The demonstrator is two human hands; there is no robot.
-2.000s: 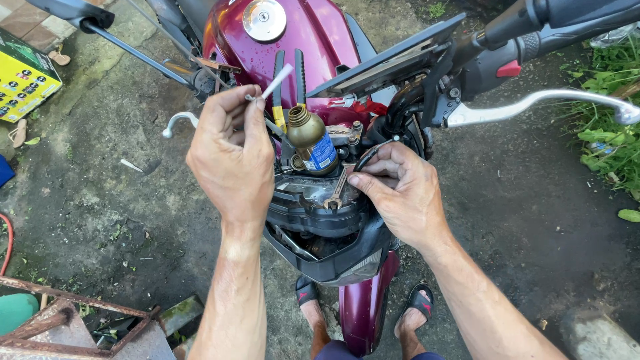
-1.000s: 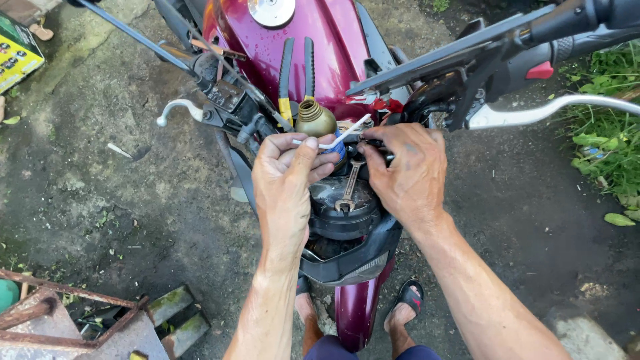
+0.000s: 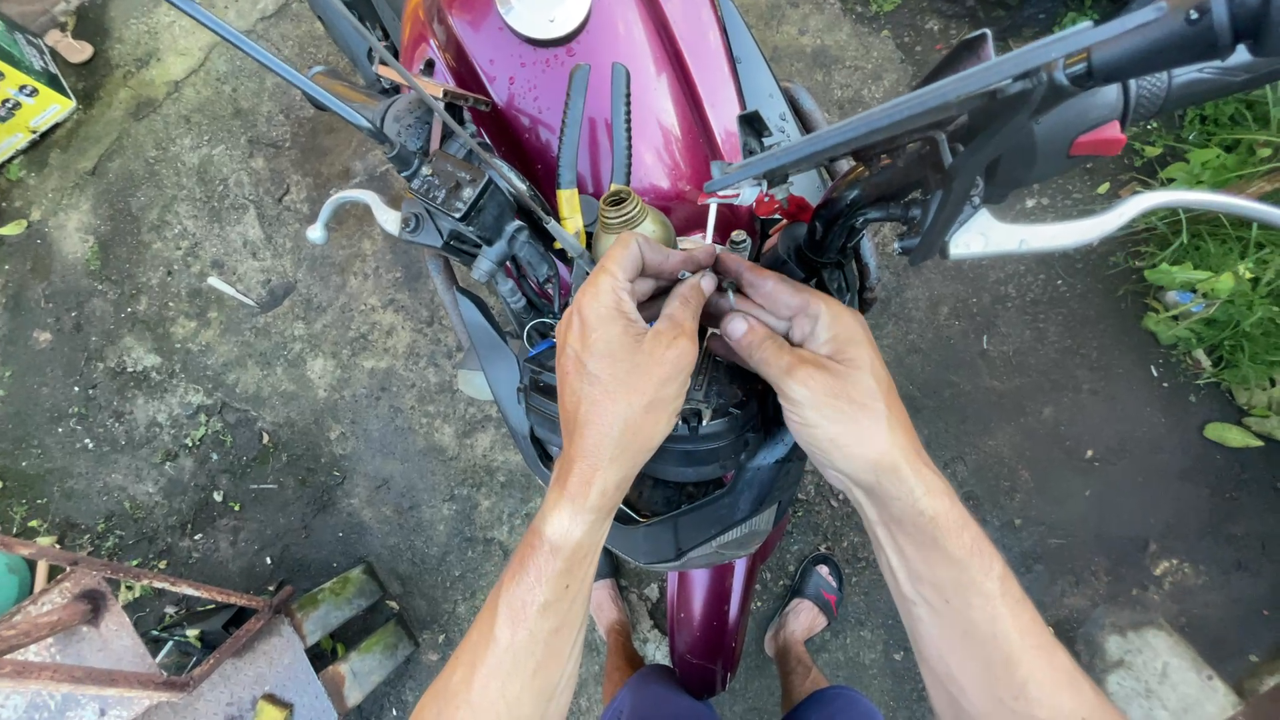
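Note:
Above the front of a purple motorcycle my two hands meet at the fingertips. My left hand (image 3: 640,345) pinches a thin white stick (image 3: 711,222), which points up from between the fingers. In my right hand (image 3: 815,350) is a small dark piece, perhaps a cable end (image 3: 730,292), mostly hidden by the fingers. Just behind my left hand stands an open brass-coloured bottle (image 3: 632,222), its lower part covered. Pliers with yellow and black handles (image 3: 570,160) lean against the purple fuel tank (image 3: 660,100). Under my hands, a wrench seen earlier is largely hidden.
The clutch or brake levers, one at left (image 3: 360,208) and one at right (image 3: 1100,222), stick out beside the handlebar. A mirror stem (image 3: 280,70) crosses the upper left. A rusty metal frame (image 3: 130,575) stands at lower left, a yellow-green box (image 3: 30,90) at upper left.
My left hand, earlier raised and apart with the white stick, has come together with my right hand. The stick, slanted before, now points nearly straight up.

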